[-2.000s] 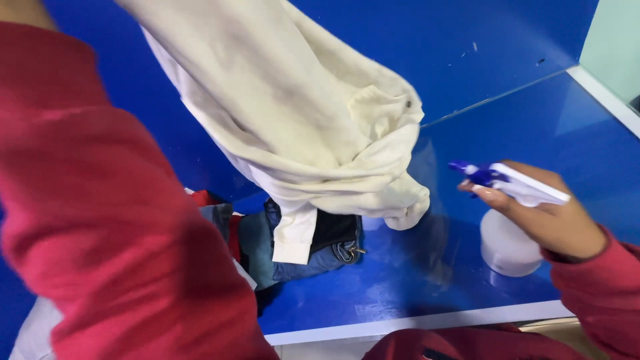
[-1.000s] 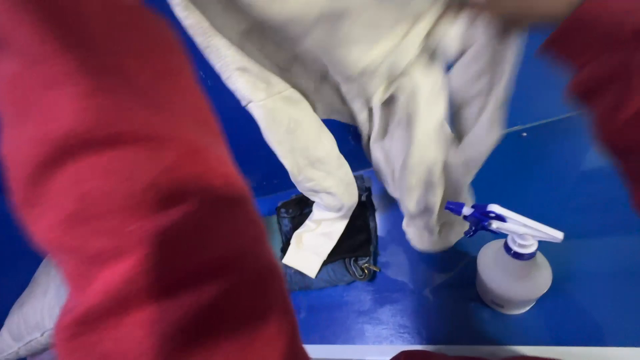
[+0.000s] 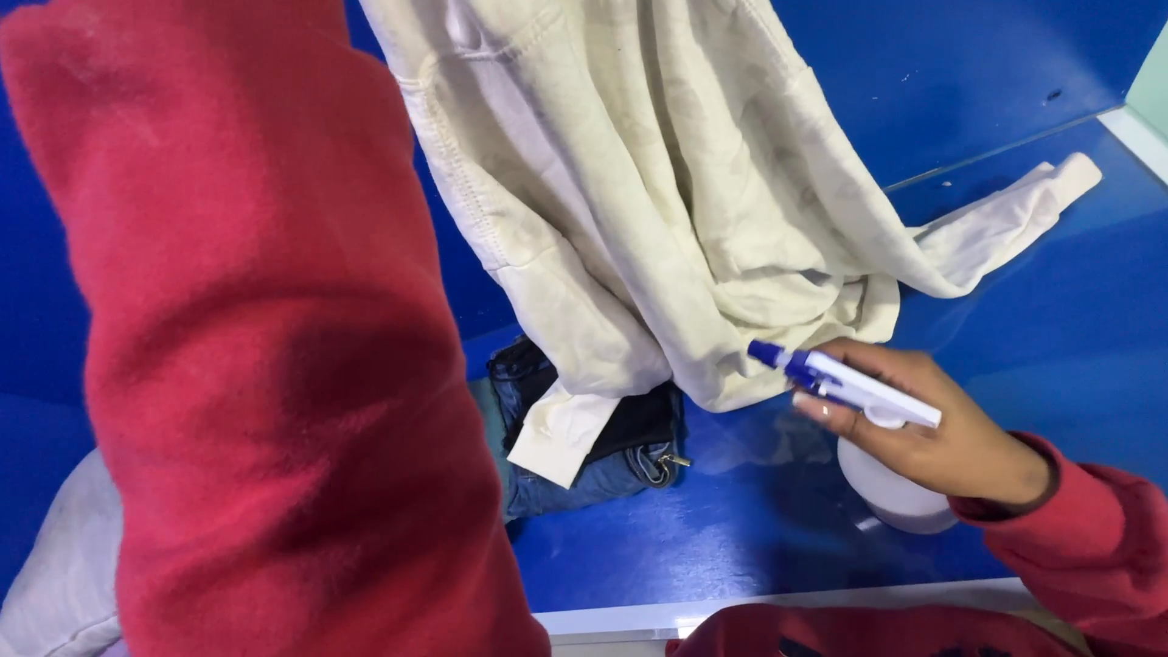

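Observation:
A cream long-sleeved sweatshirt (image 3: 675,182) hangs from beyond the top edge, its lower part resting on the blue surface. One cuff lies over a folded pair of blue jeans (image 3: 584,488); the other sleeve stretches out to the right. My right hand (image 3: 922,424) is closed around the neck of a spray bottle (image 3: 894,488) with a white and blue trigger head, its nozzle pointing left at the garment. My left arm, in a red sleeve, rises along the left side, and my left hand is outside the view.
A grey cloth item (image 3: 68,566) lies at the lower left. The blue surface (image 3: 639,557) ends in a white edge strip (image 3: 620,620) near my body. Blue panelling stands behind, with a pale green wall at the upper right.
One second ago the spray bottle stood with no hand on it; now my right hand grips it. The sweatshirt has shifted, and one sleeve now lies out to the right.

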